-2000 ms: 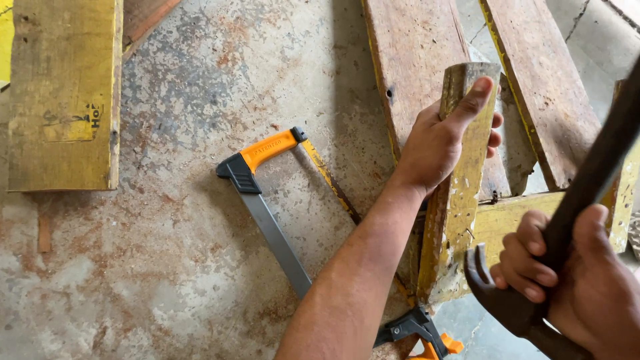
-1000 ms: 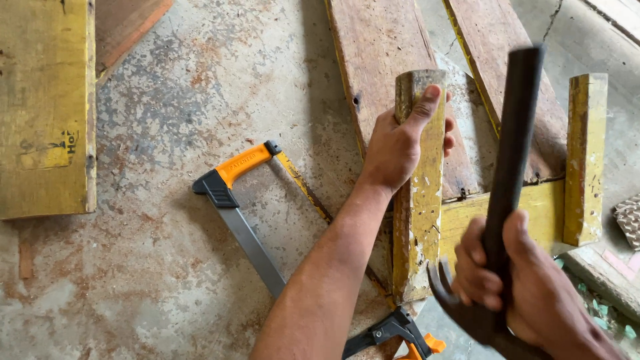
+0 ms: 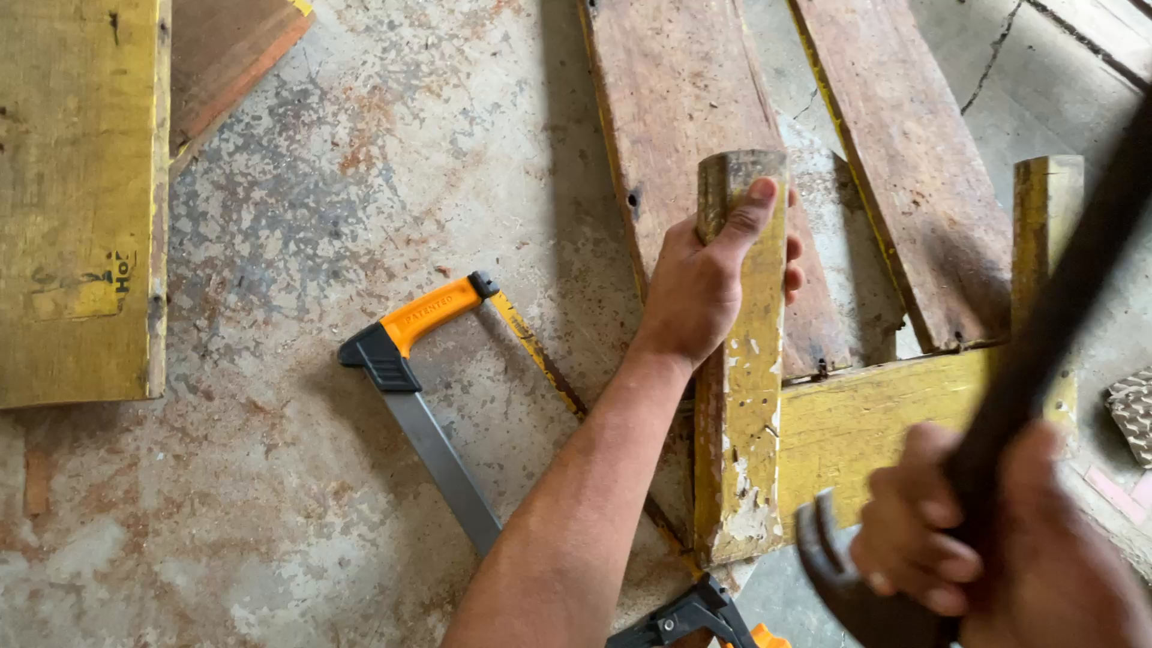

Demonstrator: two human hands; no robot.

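Observation:
My left hand grips the upper part of a yellow-painted wooden post, thumb on its near face. The post's paint is chipped at the lower end, where it meets a yellow crosspiece. At the lower right, my right hand is closed around a dark metal claw hammer, blurred and near the camera. Its curved claw is beside the post's lower end, and its shaft points to the upper right. A hacksaw with an orange and black handle lies on the floor, partly behind my left forearm.
Two worn planks run up from the crosspiece. A second yellow post stands at the right, partly behind the hammer. Yellow boards lie at the left on the stained concrete floor. A patterned piece is at the right edge.
Compared with one second ago, the hammer has moved right and its shaft tilts more to the right. My left hand keeps its hold on the post.

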